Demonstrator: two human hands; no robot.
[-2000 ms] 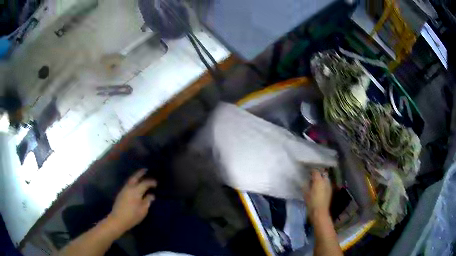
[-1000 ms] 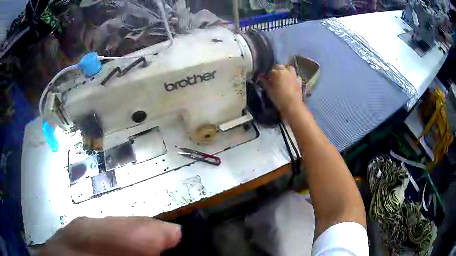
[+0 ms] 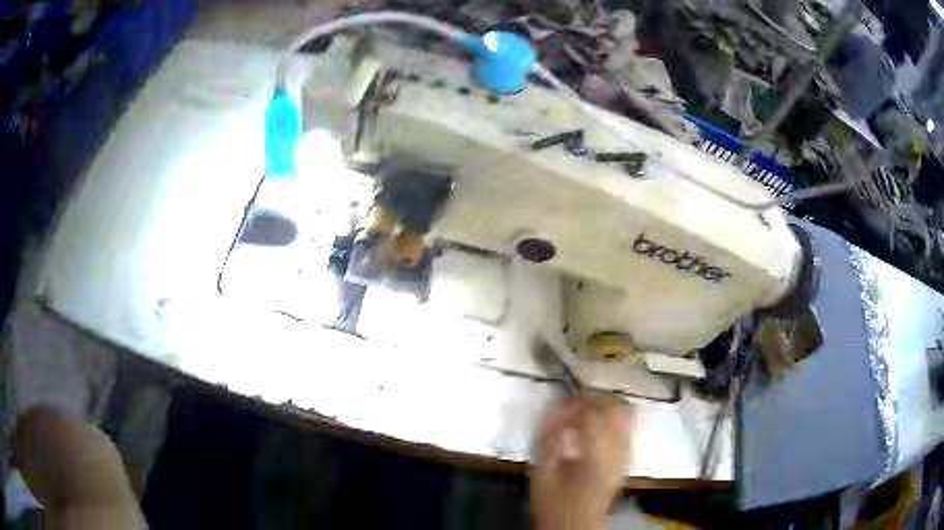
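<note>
The off-white sewing machine (image 3: 662,248), marked "brother", stands on the white table. Its needle area (image 3: 399,243) is under bright light. My right hand (image 3: 585,440), blurred, is at the table's front edge. Its fingers are at a slim dark blurred object, probably the thread snips (image 3: 556,362), left of the round brass-coloured part (image 3: 609,347). I cannot tell whether the fingers grip it. My left hand (image 3: 78,461) is blurred at the lower left, off the table and partly cut off; its fingers are unclear. No cloth shows at the needle.
The blue lamp head (image 3: 281,135) hangs left of the needle, and its round blue base (image 3: 503,62) sits on the arm. A grey side board (image 3: 807,414) is at the right. A small box (image 3: 789,342) stands by the handwheel. Crumpled cloth (image 3: 611,52) and a blue basket (image 3: 740,155) lie behind.
The view has swung left. My right hand has left the handwheel and small box and come to the snips. Earlier it held white cloth over the yellow-rimmed bin. My left hand is now farther left of the machine.
</note>
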